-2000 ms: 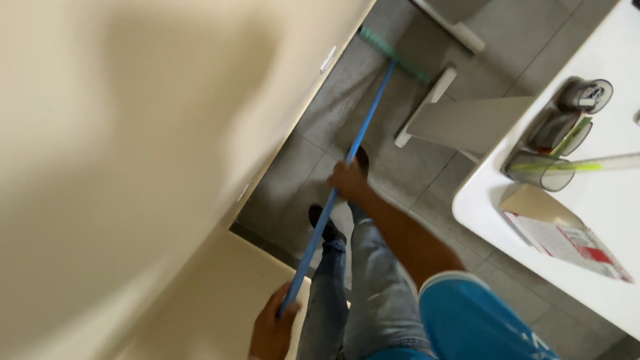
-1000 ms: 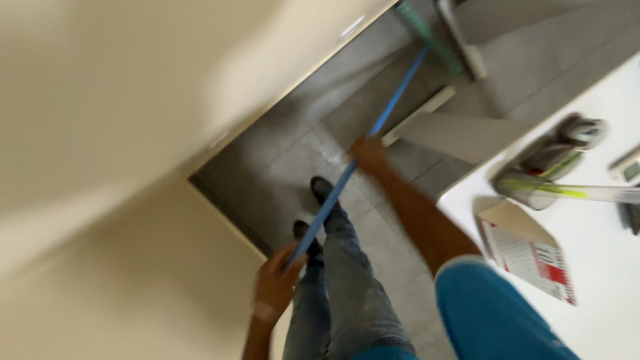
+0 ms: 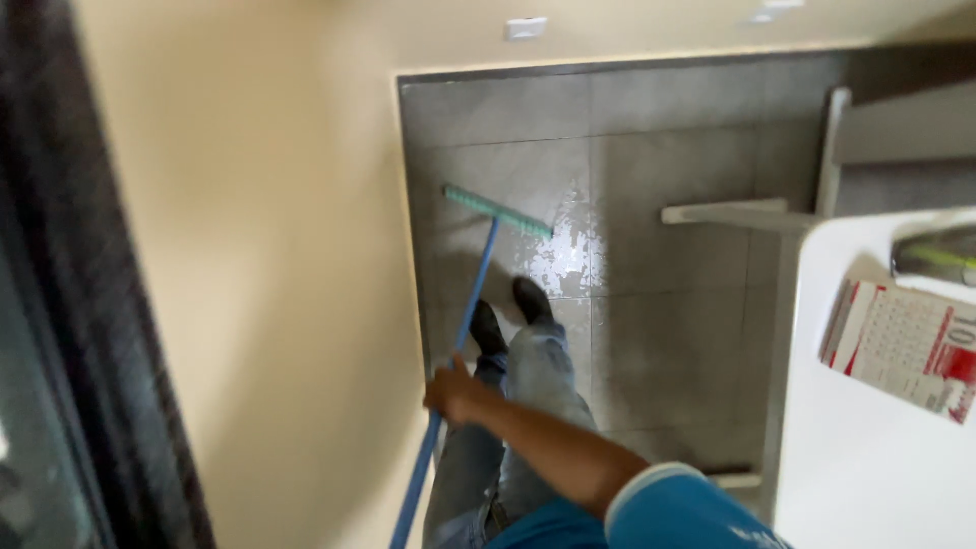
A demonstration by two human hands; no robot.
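Observation:
A long blue handle (image 3: pixel 476 290) runs from the bottom edge of the view up to a green floor brush head (image 3: pixel 497 210), which rests on grey floor tiles. My right hand (image 3: pixel 451 390) is closed around the handle at about its middle, in front of my legs. My left hand is out of view, and the handle's lower end is cut off by the frame. Beside the brush head, wet shiny patches (image 3: pixel 566 255) lie on the tiles, just ahead of my dark shoes (image 3: pixel 531 300).
A beige wall (image 3: pixel 305 267) stands close on the left, another with a white socket plate (image 3: pixel 525 29) beyond the floor. At right is a white table (image 3: pixel 862 465) bearing a desk calendar (image 3: pixel 903 339); its pale foot (image 3: pixel 720 211) reaches over the tiles. A dark frame (image 3: pixel 91 267) is far left.
The view has turned a lot. The brush head, earlier near the table's legs, is now on the tiles near the left wall. My left hand, on the handle before, has left the view.

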